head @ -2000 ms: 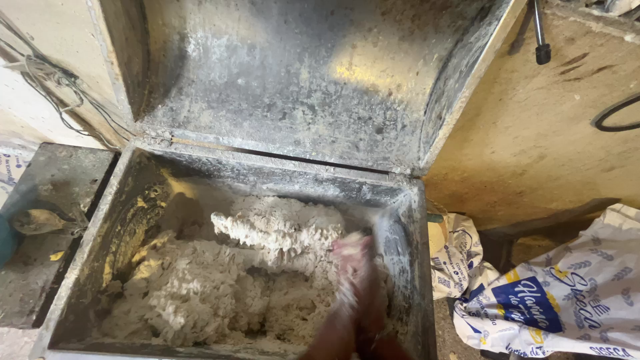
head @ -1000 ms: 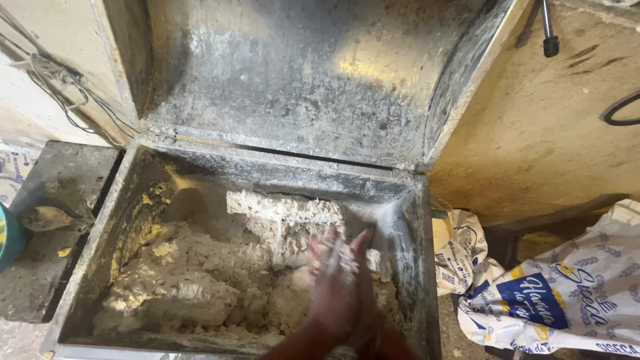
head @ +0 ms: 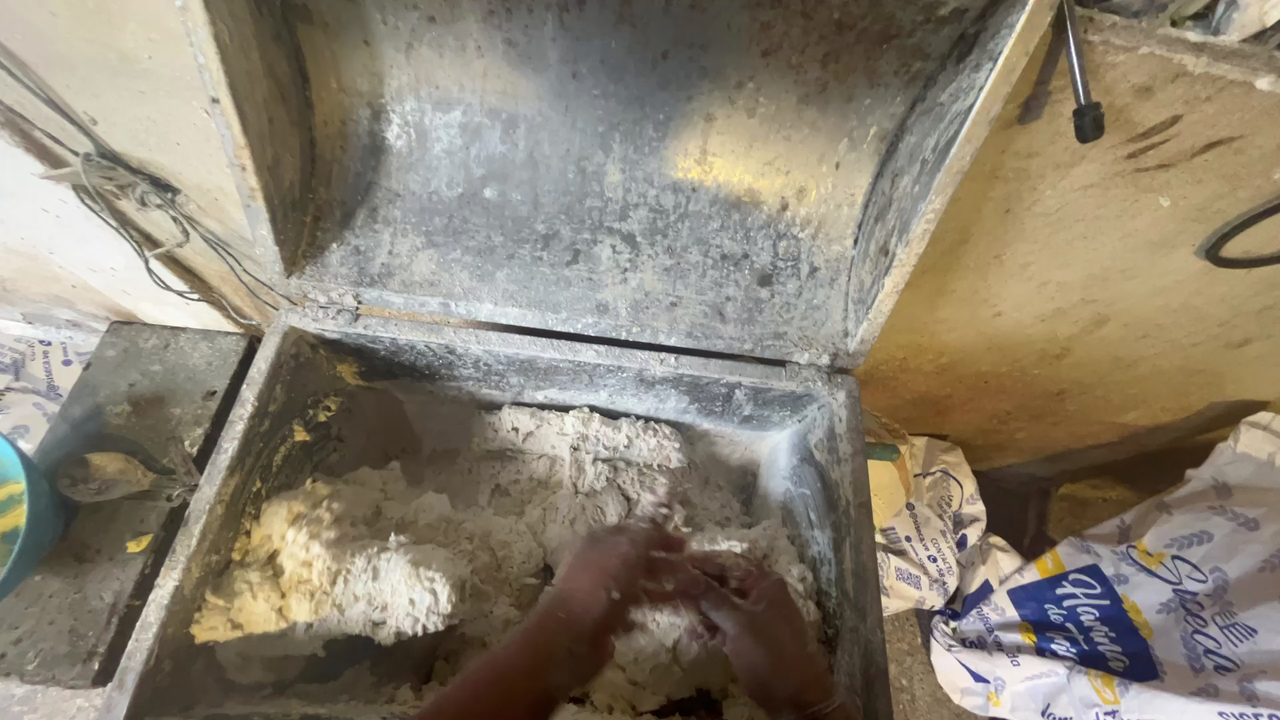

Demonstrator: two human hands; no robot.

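Shaggy, flour-covered dough [head: 360, 560] lies in lumps across a deep metal mixing trough [head: 865, 560], yellowish at the left. A pale, rough roll of dough [head: 590, 435] lies by the back wall. My left hand [head: 610, 575] is over the dough right of the middle, fingers bent and blurred. Close beside it on the right, my right hand [head: 755, 620] has its fingers curled toward the left one. Bits of dough cling around the fingers; whether either hand grips any is too blurred to tell.
The trough's curved lid [head: 600, 180] stands raised behind. Left are a dark ledge [head: 90, 590], a floury metal scoop [head: 105, 475] and a teal bowl [head: 30, 520]. Right lie printed flour bags [head: 1190, 560] by a yellowish panel [head: 1080, 300] with a black-tipped lever [head: 1088, 120].
A second ago my hands were pressed together over the dough at the right; now they are apart, side by side and lower. The yellowish dough at the left shows a differently shaped, raised lump.
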